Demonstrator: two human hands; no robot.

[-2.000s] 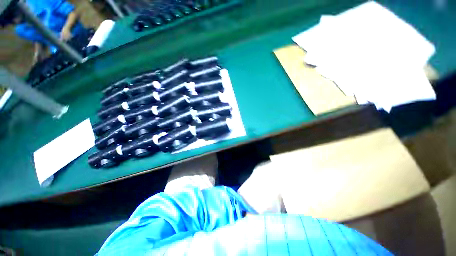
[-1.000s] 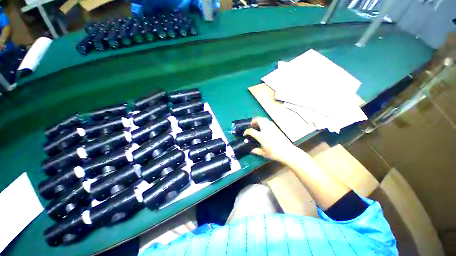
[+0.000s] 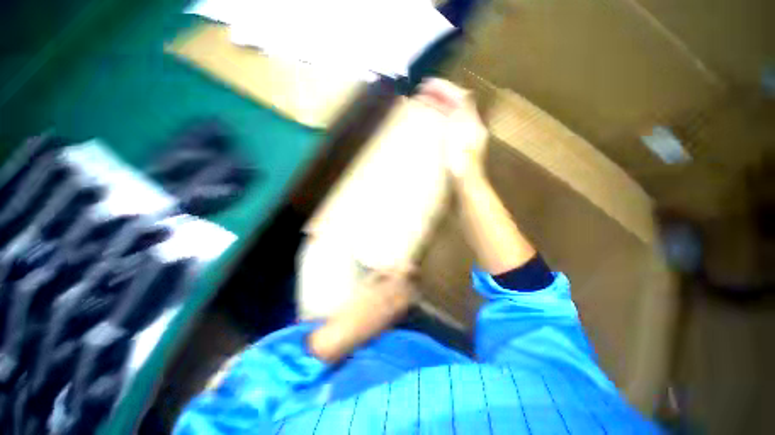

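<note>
The view is blurred. A pale carton flap (image 3: 382, 187) stands out beside the bench edge. My right hand (image 3: 459, 127) is at its upper right end, fingers bent over or against it. My left hand (image 3: 378, 306) is at its lower end, touching or very close to it. Whether either hand grips the flap cannot be told. No black unit shows in my hands. Black cylindrical units (image 3: 93, 280) lie in rows on a white backing sheet (image 3: 119, 183) at the left. A few black units (image 3: 204, 166) lie apart on the green bench (image 3: 110, 93).
A loose paper pile (image 3: 331, 30) lies on a tan cardboard sheet (image 3: 255, 72) at the bench's upper edge. The open cardboard carton (image 3: 544, 255) is right of the bench, below its edge. More brown cardboard (image 3: 578, 68) shows at upper right.
The view has swung right and down towards the carton. My right hand has left the black units beside the rows and is now at the flap. My left hand has come into view.
</note>
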